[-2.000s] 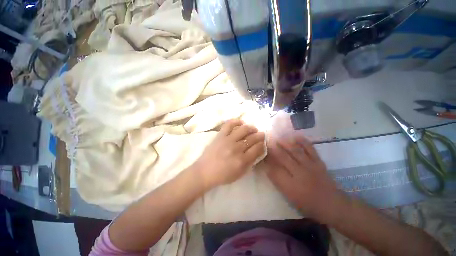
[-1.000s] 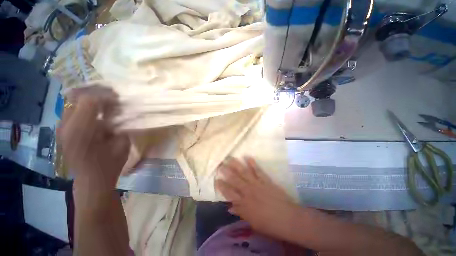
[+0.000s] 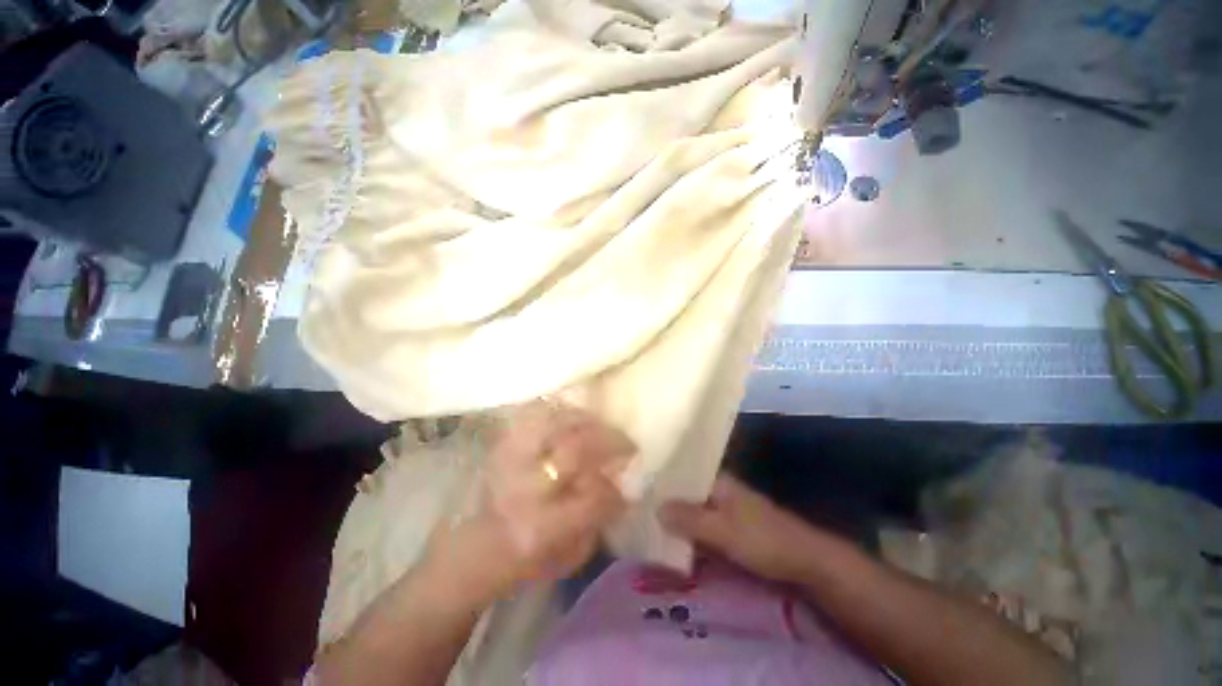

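The cream garment piece [image 3: 536,255] spreads from the needle area down over the table's front edge. Its gathered edge [image 3: 351,148] with whitish stitching lies at the far left. My left hand [image 3: 556,483], slightly blurred and with a ring, grips the cloth's lower end in front of the table. My right hand [image 3: 737,525] pinches the same end just to the right. The presser foot [image 3: 807,150] stands at the cloth's upper right end under bright light; whether it presses the cloth is unclear. The needle plate [image 3: 830,177] shows beside it.
Olive-handled scissors [image 3: 1155,342] and orange-and-blue snips [image 3: 1173,249] lie at the right. Ruler tape [image 3: 938,355] runs along the front edge. A grey vented box [image 3: 101,154] stands far left. Cream heaps lie below the table at left and right [image 3: 1072,550].
Both hands have come together at the cloth's lower end, off the table's front edge. The cloth now stretches down towards me, no longer pulled left. The view has shifted.
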